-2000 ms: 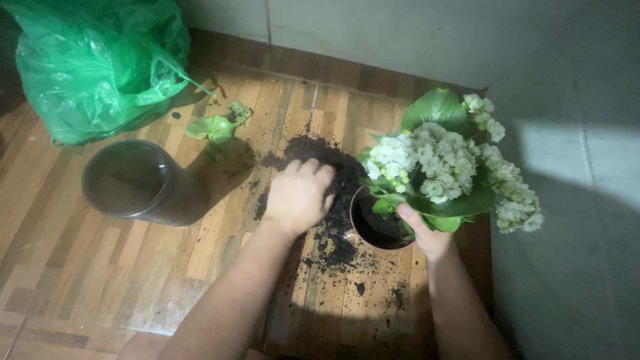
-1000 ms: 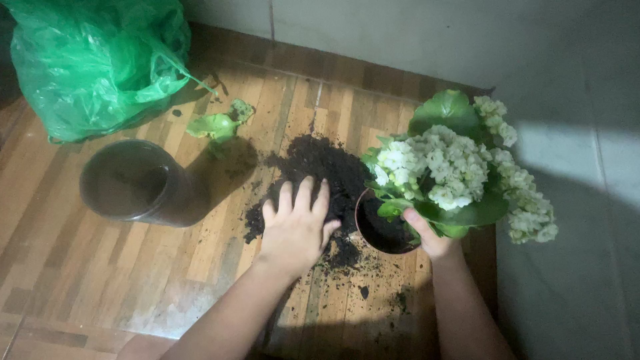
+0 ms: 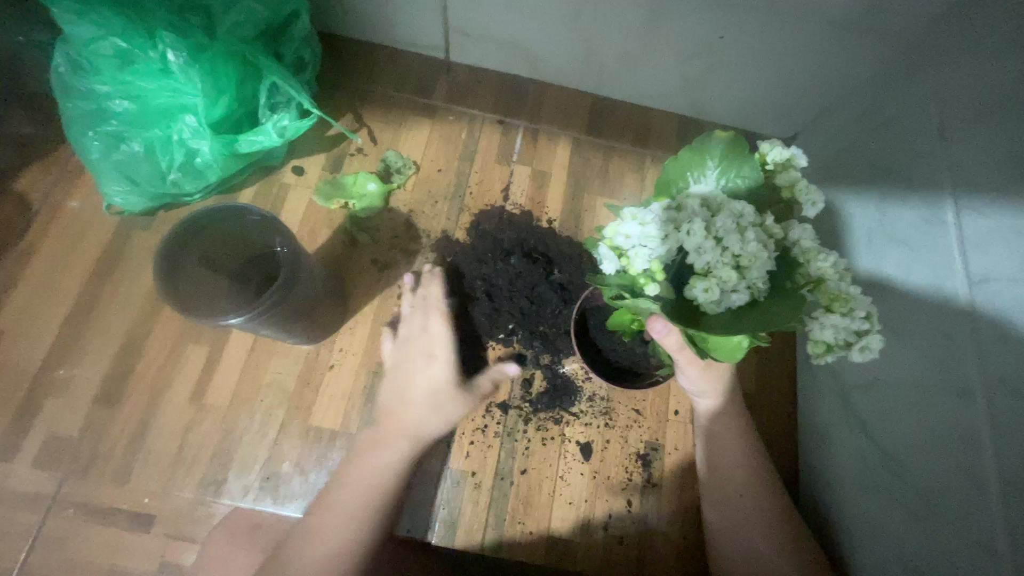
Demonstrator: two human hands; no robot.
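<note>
My left hand (image 3: 424,360), fingers extended and thumb out, rests at the left side of a heap of dark potting soil (image 3: 524,276) on the wood-patterned floor. Nothing is held in it. My right hand (image 3: 696,364) grips a white-flowered kalanchoe plant (image 3: 724,248) by its lower leaves or stem, at the rim of a small brown pot (image 3: 584,356). Dark soil shows inside the pot, which tilts toward the heap. Leaves hide the pot's far side, and most of my right fingers are hidden under the foliage.
A translucent dark container (image 3: 300,296) stands left of my left hand. Behind it are a green plastic bag (image 3: 184,104) and loose wilted leaves (image 3: 360,192). Soil crumbs (image 3: 586,450) are scattered nearer me. Tiled walls (image 3: 904,400) bound the floor at the back and right.
My left hand has moved from on top of the soil to its left side, its fingers now straighter and closer together than one second ago. My right hand keeps its hold on the plant.
</note>
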